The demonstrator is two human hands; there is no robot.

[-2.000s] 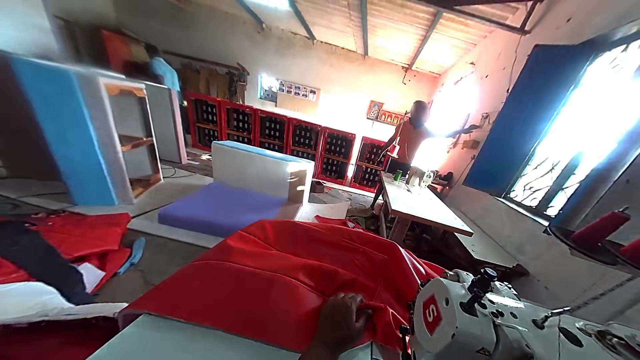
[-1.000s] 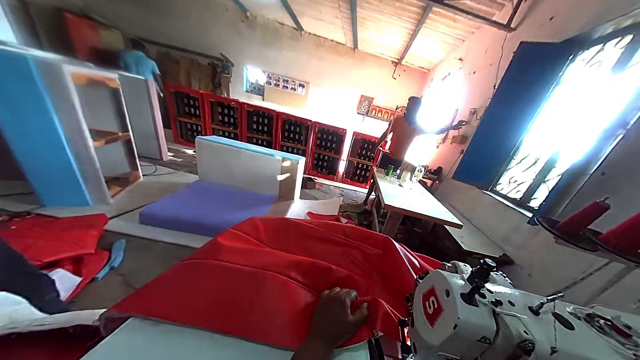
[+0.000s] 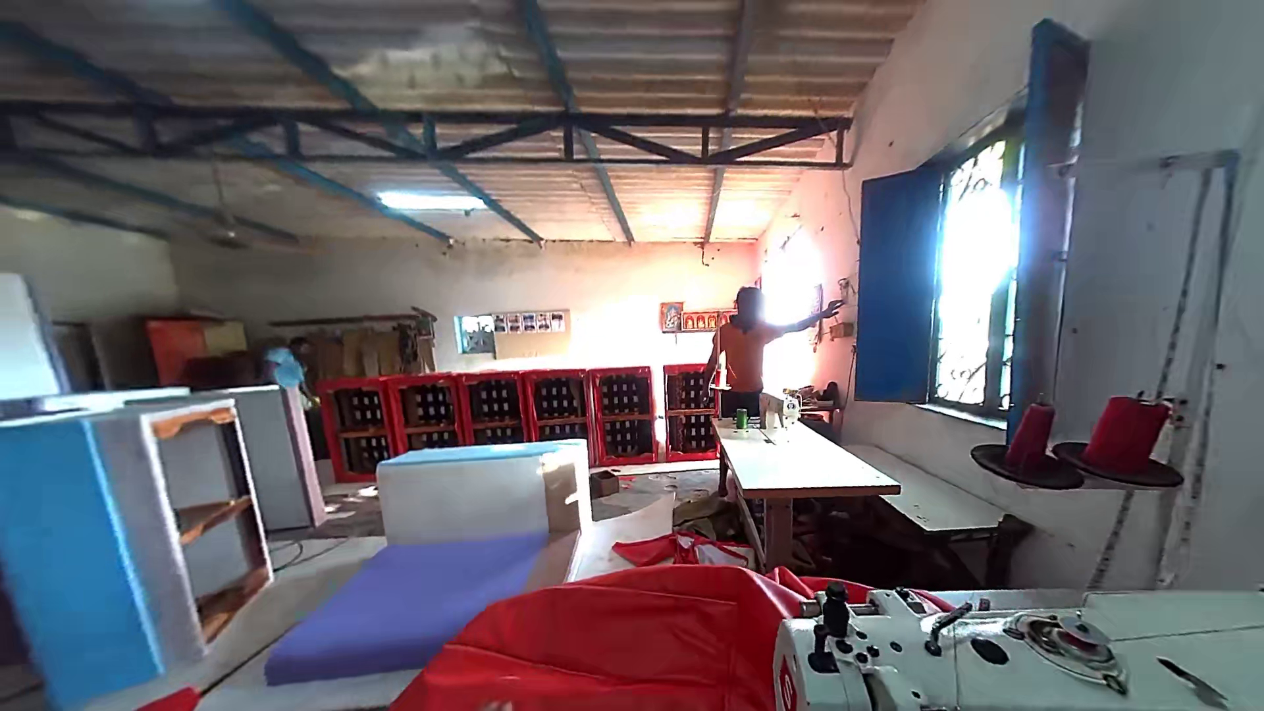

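Neither of my hands can be made out; the lower edge of the view cuts off the near part of the work. A large piece of glossy red sheet material (image 3: 612, 632), seamed and bulging, lies at the bottom centre. Directly to its right stands the white head of a sewing machine (image 3: 889, 662), with black knobs, levers and a round metal thread winder on top. Two cones of red thread, a narrow one (image 3: 1030, 439) and a wider one (image 3: 1128, 434), stand on dark round holders above the machine.
A purple foam slab (image 3: 410, 602) lies by a pale upholstered block (image 3: 464, 499). At left stands a blue-sided open frame (image 3: 89, 543). Red frames (image 3: 494, 410) line the back. One person (image 3: 743, 346) stands by a white table (image 3: 810, 469); another (image 3: 286, 370) is far left. Blue window shutters are at right.
The view has tilted up strongly. The hand that lay on the red material beside the machine in both earlier frames is no longer seen. The far person still holds an arm out towards the wall.
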